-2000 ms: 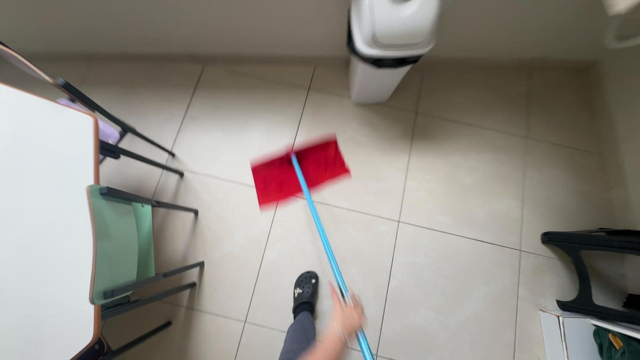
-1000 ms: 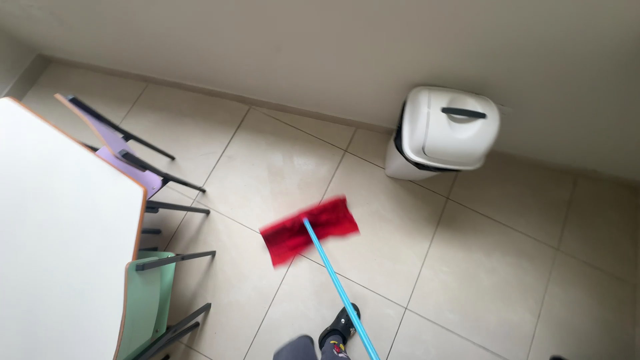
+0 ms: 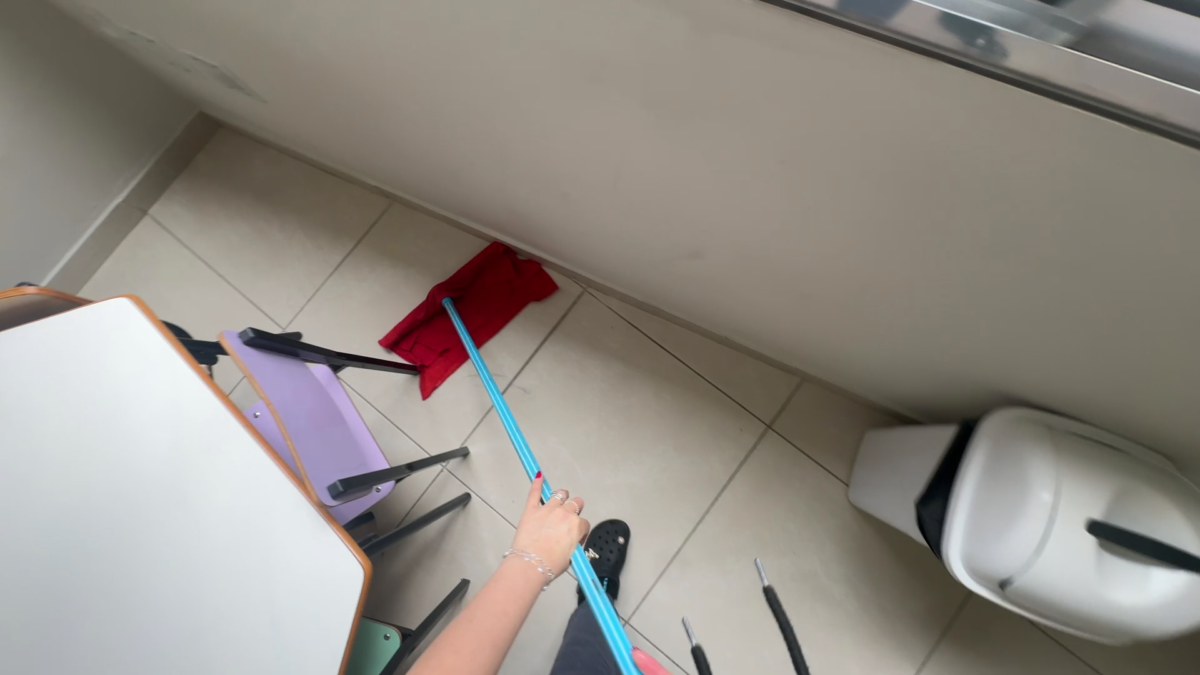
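My left hand (image 3: pixel 551 530), with rings and a bracelet, grips the light blue pole (image 3: pixel 506 412) partway down. At the pole's far end a red cloth (image 3: pixel 492 305) covers the floor tool's head and lies on the tiles. One end of the cloth is beside the wall's base, and the near end is at a chair leg. Of my right hand (image 3: pixel 647 663) only a small part shows at the bottom edge, by the upper part of the pole; its fingers are mostly cut off.
A white table (image 3: pixel 178 487) fills the lower left, with a purple chair (image 3: pixel 314 422) and a green chair (image 3: pixel 373 647) at its edge. A white lidded bin (image 3: pixel 1059 516) stands at right by the wall (image 3: pixel 656 187). My black clog (image 3: pixel 607 553) is on the tiled floor. Two cord ends hang nearby.
The red cloth has moved along the floor to beside the wall's base and the purple chair. My left hand, out of view one second ago, shows on the pole. The view has shifted left.
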